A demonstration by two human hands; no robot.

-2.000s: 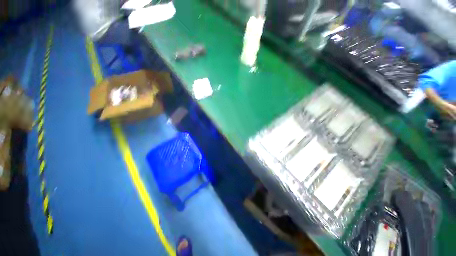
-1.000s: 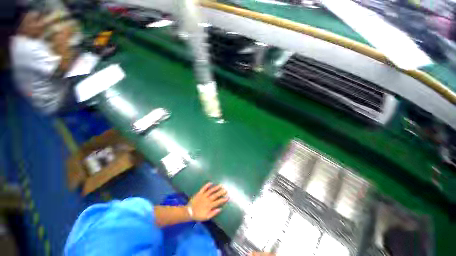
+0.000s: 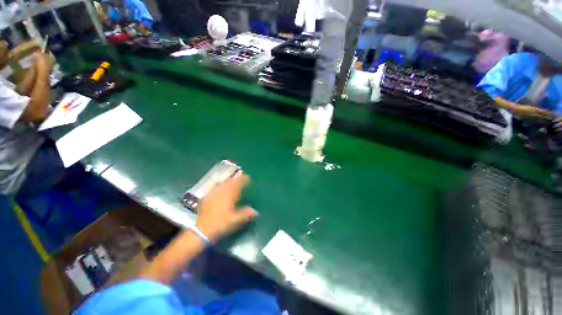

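Note:
My left hand (image 3: 223, 209), bare and blurred, reaches over the green bench (image 3: 370, 227) from the lower left. Its fingers are apart, and they overlap the near right side of a small stack of silver-white modules (image 3: 211, 183). I cannot tell whether the fingertips touch it. The white square sticker sheet (image 3: 287, 255) lies at the bench's near edge, right of the hand. My right hand is not in view.
An upright post (image 3: 317, 132) wrapped in pale material stands mid-bench. A tray stack (image 3: 517, 240) is at right. Black trays (image 3: 296, 61) stand behind. A cardboard box (image 3: 58, 277) is lower left. White paper (image 3: 98, 134) and people are at left; another person is upper right.
The view has swung left along the bench. My left hand has moved from the near bench edge to the module stack. The fingers seen at the clear trays are out of view.

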